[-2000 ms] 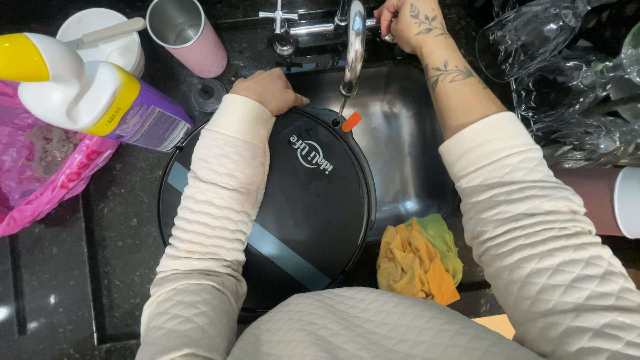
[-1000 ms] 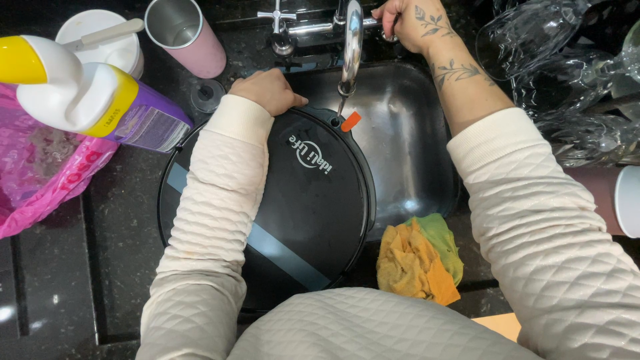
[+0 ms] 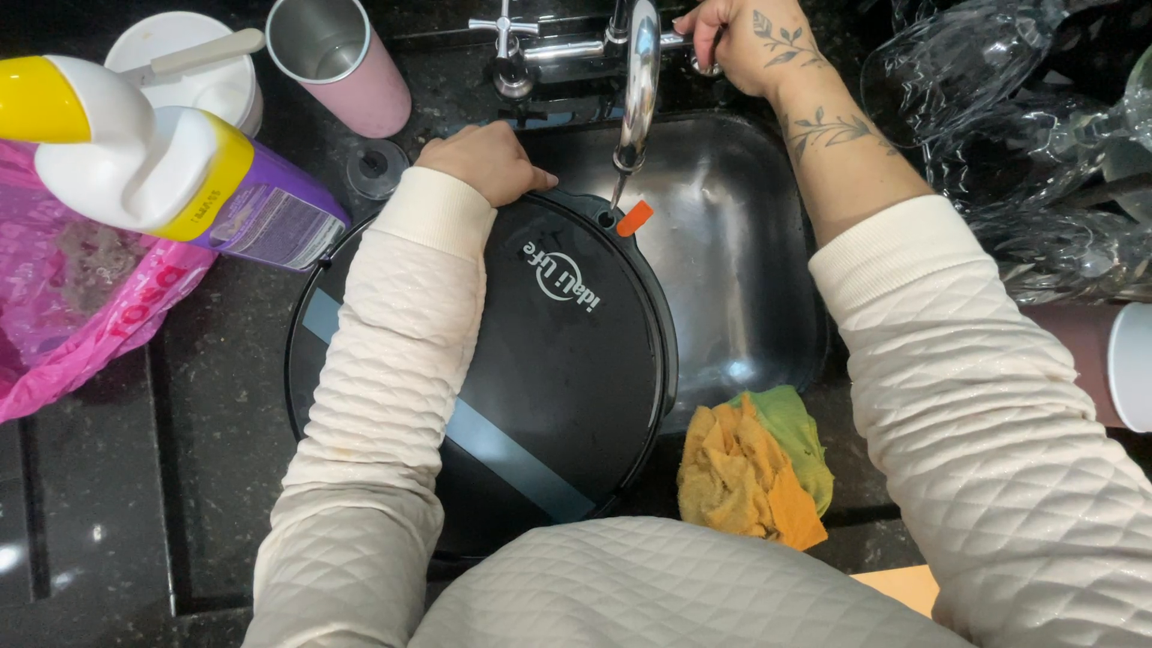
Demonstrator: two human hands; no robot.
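Observation:
A round black appliance, seemingly a robot vacuum point(image 3: 558, 387), rests at the sink's left side, partly over the basin. My left hand point(image 3: 486, 162) grips its far rim, thumb pointing right. An orange flap point(image 3: 635, 219) stands out beside a small opening in its edge. The chrome faucet spout point(image 3: 641, 90) points down at that opening, and a thin stream of water runs into it. My right hand point(image 3: 742, 40) is at the right tap handle point(image 3: 706, 65), fingers curled around it; part of the handle is hidden. The steel sink basin point(image 3: 747, 243) lies under the spout.
Yellow and green cloths point(image 3: 747, 468) lie at the basin's near edge. On the left are a purple and white bottle point(image 3: 261, 198), a pink tumbler point(image 3: 351, 72), a white tub point(image 3: 252, 103) with a knife, and a pink plastic bag point(image 3: 108, 315). Glasses point(image 3: 981, 72) stand at right.
My right forearm has shifted slightly to the right, with the hand still at the tap handle. The left hand and the black appliance have not plainly moved.

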